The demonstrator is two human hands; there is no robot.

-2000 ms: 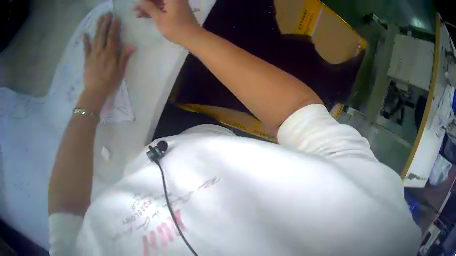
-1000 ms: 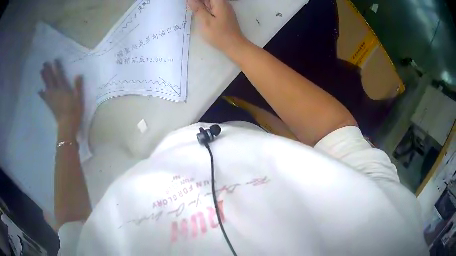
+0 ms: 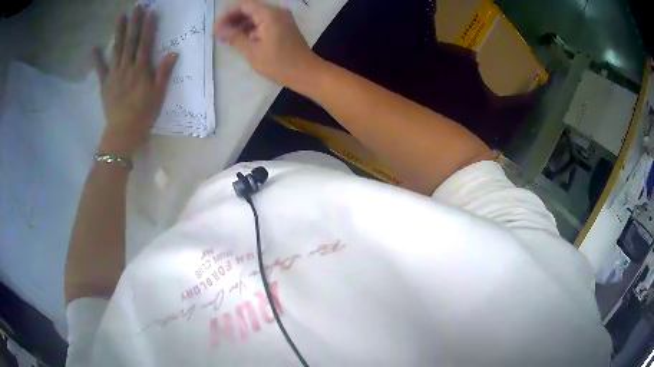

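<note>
A white printed paper pattern (image 3: 191,72) lies on the pale worktable (image 3: 237,93) at the upper left, with dark lines and lettering. My left hand (image 3: 133,75) lies flat on it, fingers spread, and covers its left part. My right hand (image 3: 265,39) is just right of the paper's right edge, above the table, with its fingers curled and blurred; whether they pinch anything is not clear. A large pale bluish sheet (image 3: 46,172) lies at the left, beside my left forearm. The top of the printed paper is cut off by the picture's edge.
A small white chip (image 3: 160,178) lies on the table near my shirt. Dark cloth (image 3: 401,64) lies beyond the table's right edge under my right forearm, with brown, yellow-edged cardboard templates (image 3: 502,61) on it. A light table with a yellow-brown edge (image 3: 609,179) stands far right.
The camera view has shifted. My left hand has moved from the wide plain part of the paper onto its printed part. My right hand has come away from the paper's edge.
</note>
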